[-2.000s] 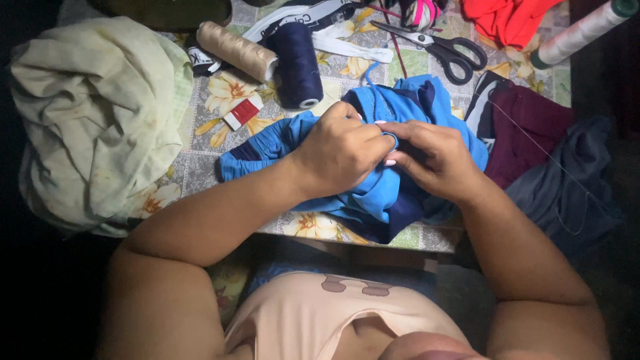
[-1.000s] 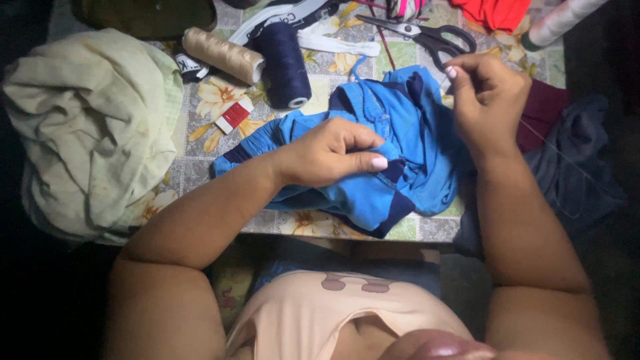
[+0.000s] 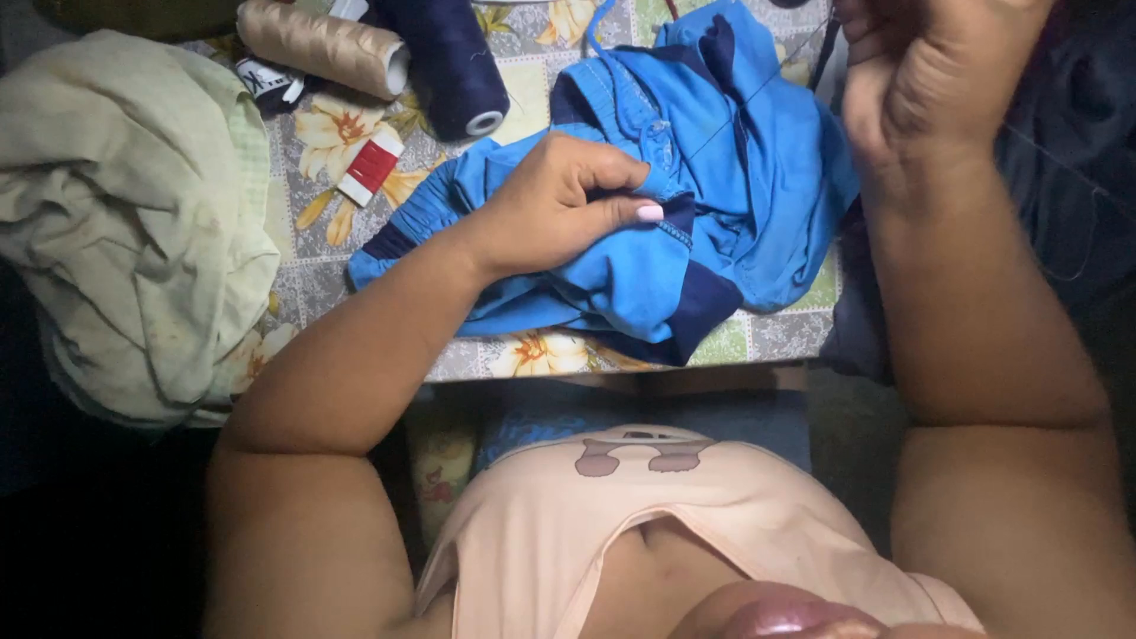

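A blue garment with navy panels and a drawstring (image 3: 763,204) lies bunched on the table. My left hand (image 3: 577,195) pinches a fold of it near a navy seam, thumb against the bent fingers. My right hand (image 3: 932,80) is raised at the top right, partly cut off by the frame's edge, with its fingers curled. A dark thread (image 3: 741,106) runs taut from the cloth near my left hand up toward my right hand. Any needle in the right fingers is too small or hidden to see.
A beige thread spool (image 3: 319,44) and a navy thread cone (image 3: 448,67) lie behind the garment. Left of it are a small red and white packet (image 3: 369,167) and a pale crumpled cloth (image 3: 133,222). Dark fabric (image 3: 1074,177) hangs at the right; the table's front edge is near me.
Two seconds ago both hands were together at the garment; my right hand has since moved away up and to the right. My left hand stays on the cloth. The view is now closer.
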